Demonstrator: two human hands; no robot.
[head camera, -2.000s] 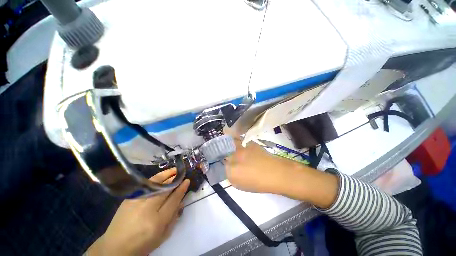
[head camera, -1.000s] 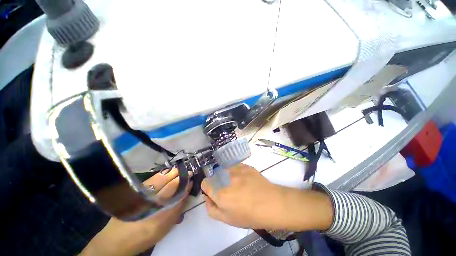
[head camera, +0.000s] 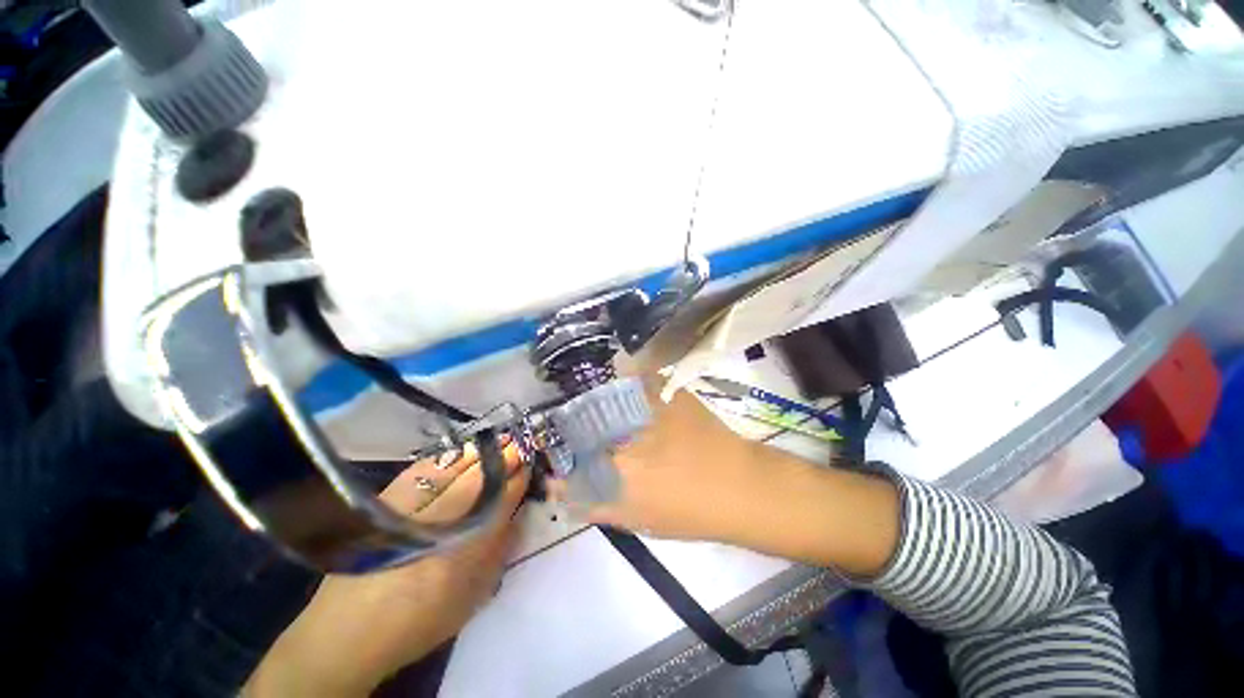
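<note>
My left hand (head camera: 409, 580) lies left of the needle area, fingertips at the presser foot (head camera: 529, 457), partly hidden by the shiny metal guard (head camera: 259, 436). Its fingers rest on the dark cloth; a grip is not visible. My right hand (head camera: 682, 464) is just right of the needle area, behind the grey tension knob (head camera: 604, 413); its fingertips are hidden, so its hold cannot be told. The black binding tape (head camera: 671, 586) runs from under my right hand over the table edge. The dark garment piece (head camera: 123, 545) spreads at the left.
The white sewing machine head (head camera: 546, 150) fills the upper view. Thread snips (head camera: 785, 409), a dark brown-black square (head camera: 853, 357) and black tape offcuts (head camera: 1057, 303) lie under the arm. A red bin (head camera: 1171, 396) stands beyond the grey-edged table (head camera: 989, 471).
My right hand moved down and left over the tape, then back up and right; the tape shows again below it. My left hand stays by the presser foot. The camera view shifted slightly.
</note>
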